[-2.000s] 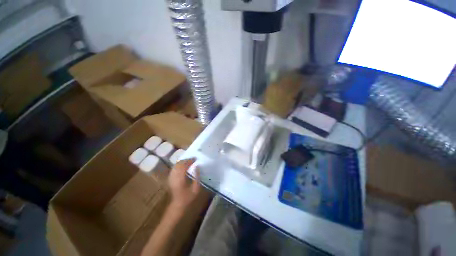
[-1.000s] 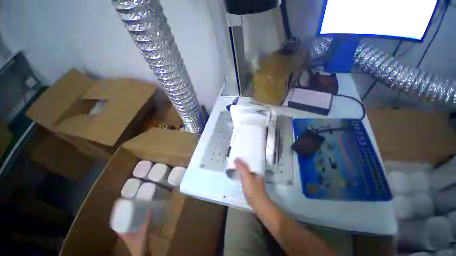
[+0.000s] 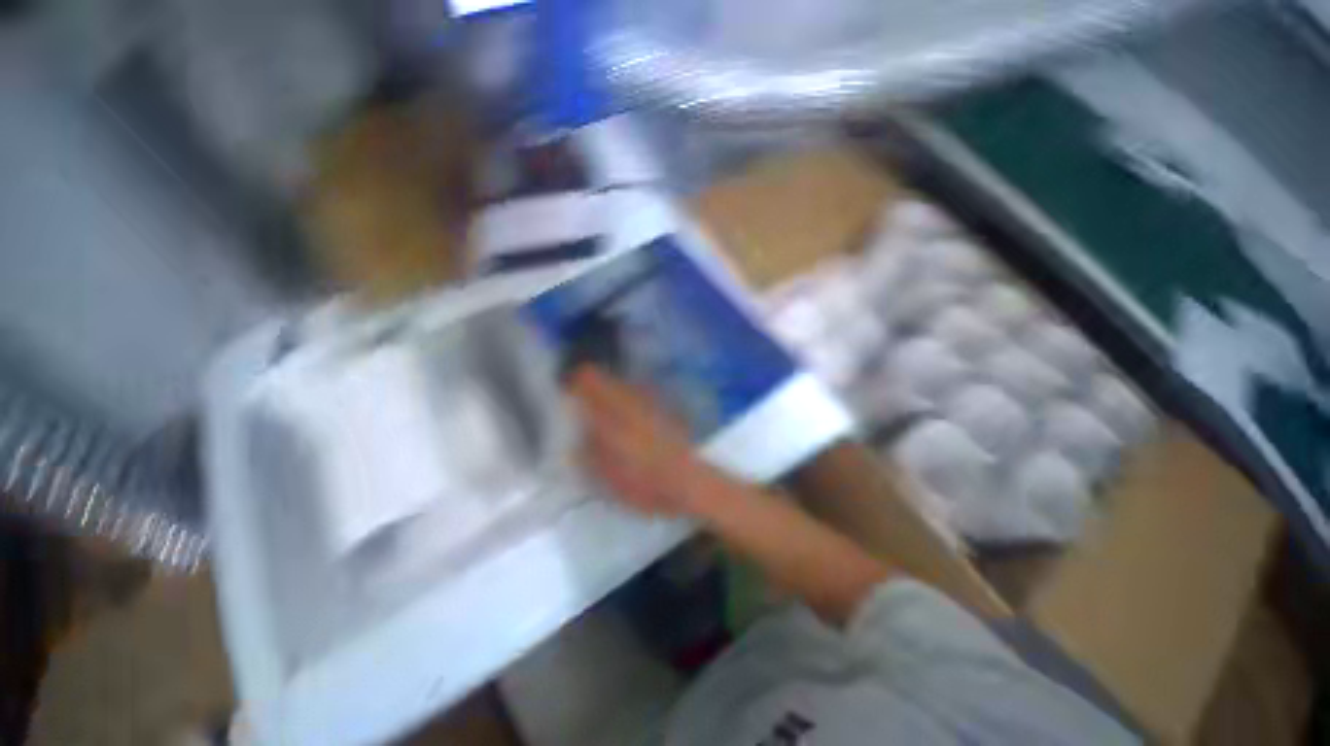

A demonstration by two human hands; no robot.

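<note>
The frame is strongly blurred. My right hand (image 3: 638, 445) reaches over the machine table (image 3: 481, 598), with its fingertips at the dark mouse (image 3: 595, 344) on the blue mouse pad (image 3: 700, 335). Whether its fingers touch or grip the mouse cannot be told. A white housing (image 3: 376, 437) lies on the fixture at the left part of the table, with no hand on it. My left hand is not in view.
At the right stands the supply carton (image 3: 1152, 583) with rows of white housings (image 3: 992, 415). Behind it is a green-topped side bench (image 3: 1079, 204). A small white-topped box (image 3: 540, 230) and a tan block (image 3: 382, 197) are at the table's back. Ribbed silver hoses (image 3: 875, 51) cross the top and left.
The view has swung right, bringing the supply carton in. My right hand has left the housing on the fixture and is at the mouse. My left hand and its housing have gone out of view.
</note>
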